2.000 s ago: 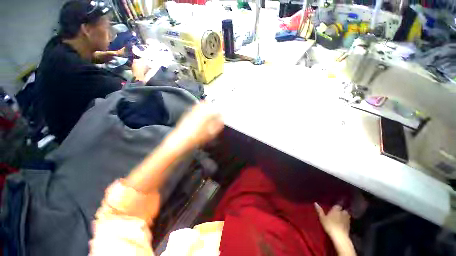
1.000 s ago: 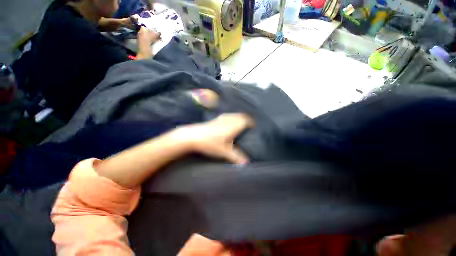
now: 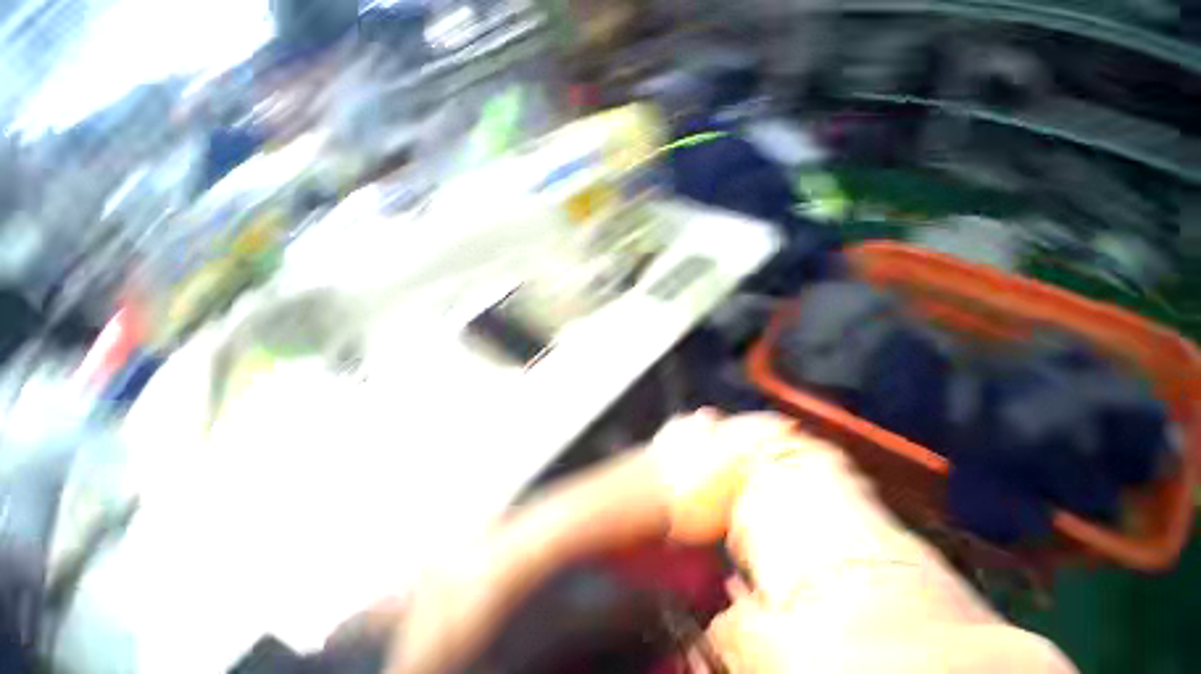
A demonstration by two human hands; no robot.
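Note:
The view is strongly blurred. My left hand reaches in from the lower left and meets or overlaps my right hand, just past the table's front edge. Whether either hand holds anything cannot be told. An orange crate lies right of my hands, with dark navy and grey garments heaped in it. Neither hand visibly touches the crate. A little dark cloth shows at the bottom left.
The white machine table runs diagonally left of my hands. A dark flat object, likely the smartphone, lies on it. Dark red cloth shows below my left arm. Green floor shows beyond the crate.
The view has swung right, bringing the orange crate into sight. The large grey and navy garment across my lap no longer shows there. My hands, apart before, are now close together.

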